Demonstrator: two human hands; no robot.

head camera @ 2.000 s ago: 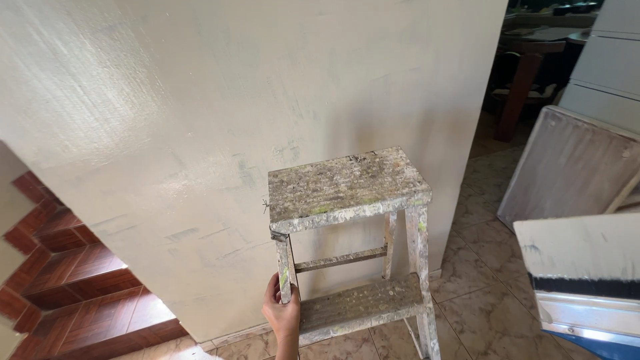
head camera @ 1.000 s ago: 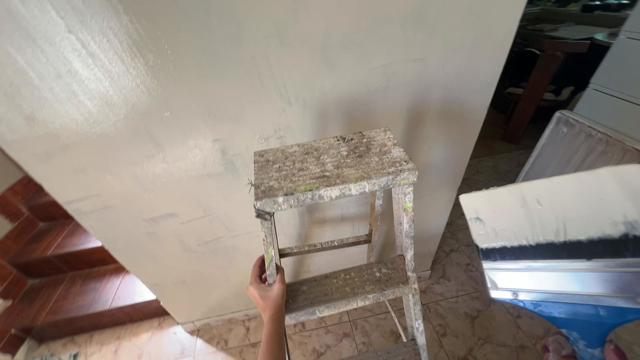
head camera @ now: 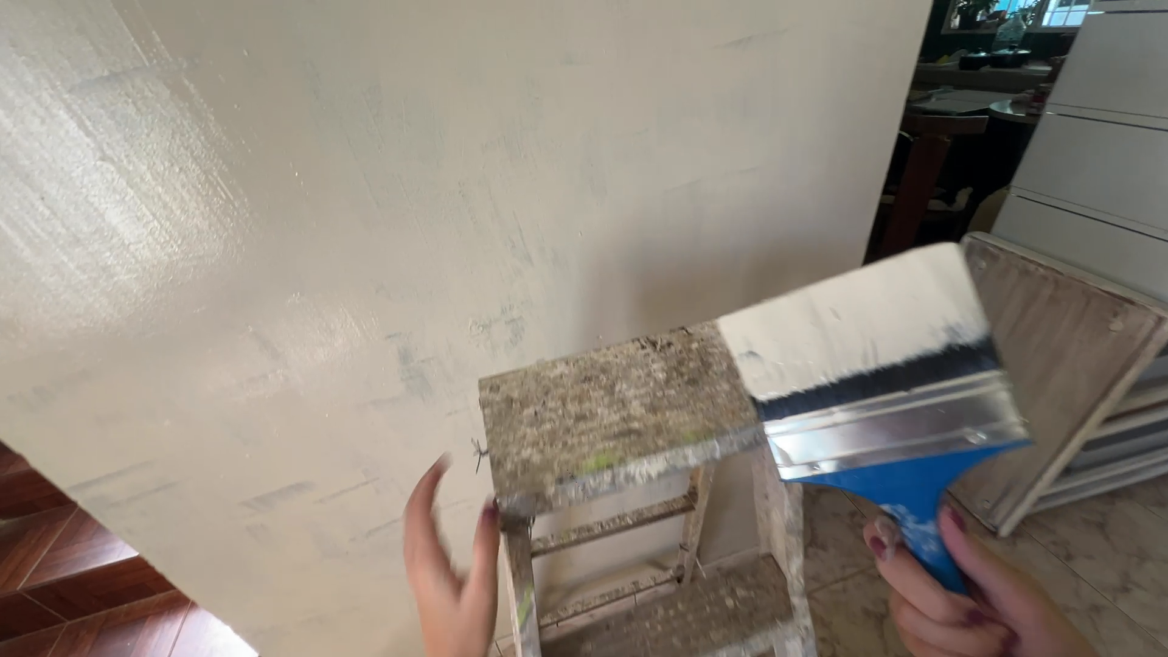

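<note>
My right hand (head camera: 967, 584) grips the blue handle of a wide paintbrush (head camera: 894, 356), its dark bristles coated in off-white paint and pointing up and left. In the view, the brush overlaps the right end of the top step of a paint-spattered stepladder (head camera: 620, 411). Close by the ladder's upper left corner is my left hand (head camera: 452, 557), fingers spread and holding nothing; whether its thumb touches the ladder I cannot tell. Behind stands a wall (head camera: 547, 182) with glossy, streaky off-white paint and darker patches.
Reddish-brown tiled stairs (head camera: 82, 557) lie at the lower left. A weathered wooden panel (head camera: 1058, 365) leans on the right, below pale drawer fronts (head camera: 1095, 164). Beyond the wall's right edge are a wooden post (head camera: 912, 192) and a cluttered counter. The floor is tiled.
My left hand has let go of the ladder's left leg, which it held in both earlier frames. The paintbrush has come further into view from the right, with my right hand now visible on its handle.
</note>
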